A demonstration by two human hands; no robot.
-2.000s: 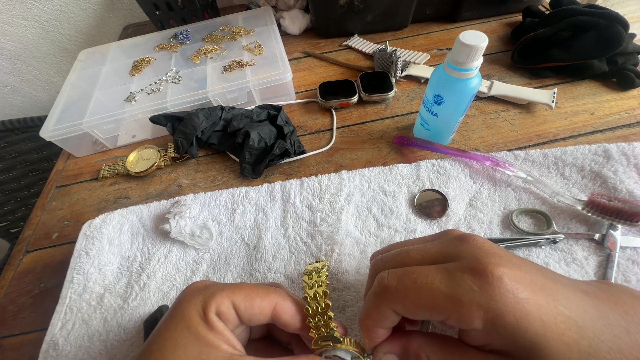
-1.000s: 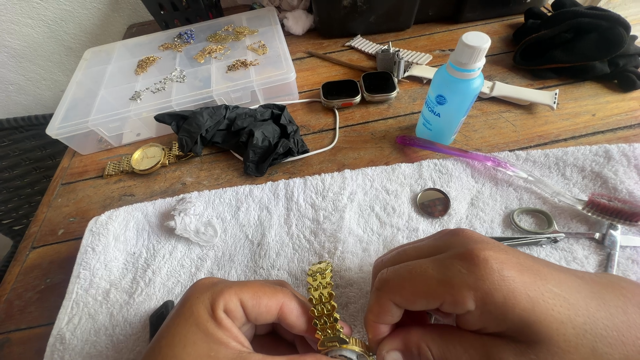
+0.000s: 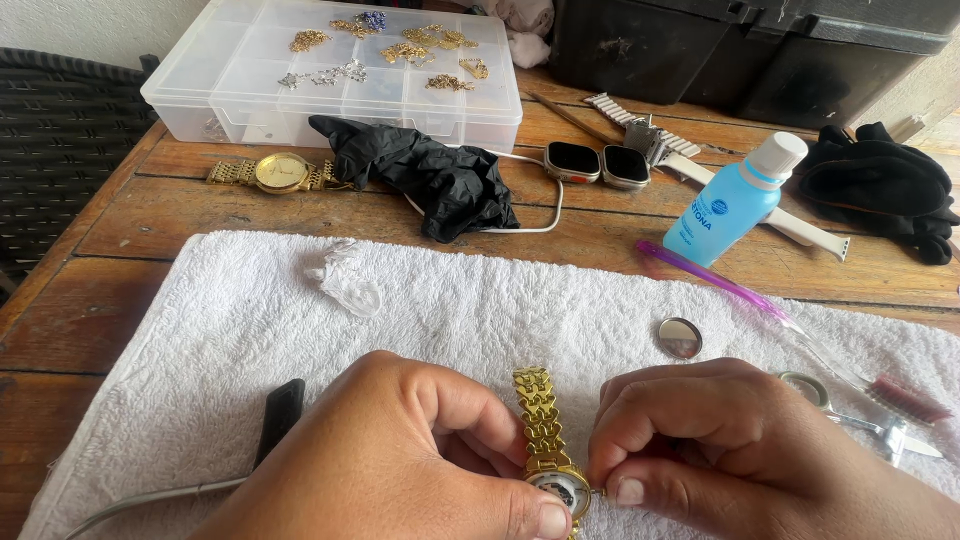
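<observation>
A gold-coloured wristwatch [image 3: 543,420] lies at the bottom centre over a white towel, its open case showing a white ring and dark inner parts. My left hand [image 3: 427,457] grips the case from the left, thumb on its lower edge. At the right side of the case, my right hand [image 3: 697,442] pinches a small metal piece, seemingly the crown and stem, between thumb and forefinger. Beyond that hand, a round metal case back [image 3: 680,338] rests on the towel [image 3: 465,300]. Partly under my left hand is a tool with a black handle [image 3: 280,421].
Scissors [image 3: 806,386] and a purple toothbrush [image 3: 720,283] lie at right, near a blue acetone bottle [image 3: 724,206]. Behind the towel are a black glove [image 3: 427,176], another gold watch [image 3: 282,172], two smartwatches [image 3: 572,161], a clear plastic box [image 3: 330,112] with chains on it, and black cloth [image 3: 877,184].
The watch and both hands show higher in the view, which has shifted, and more of the watch case is visible. Both hands remain at the watch.
</observation>
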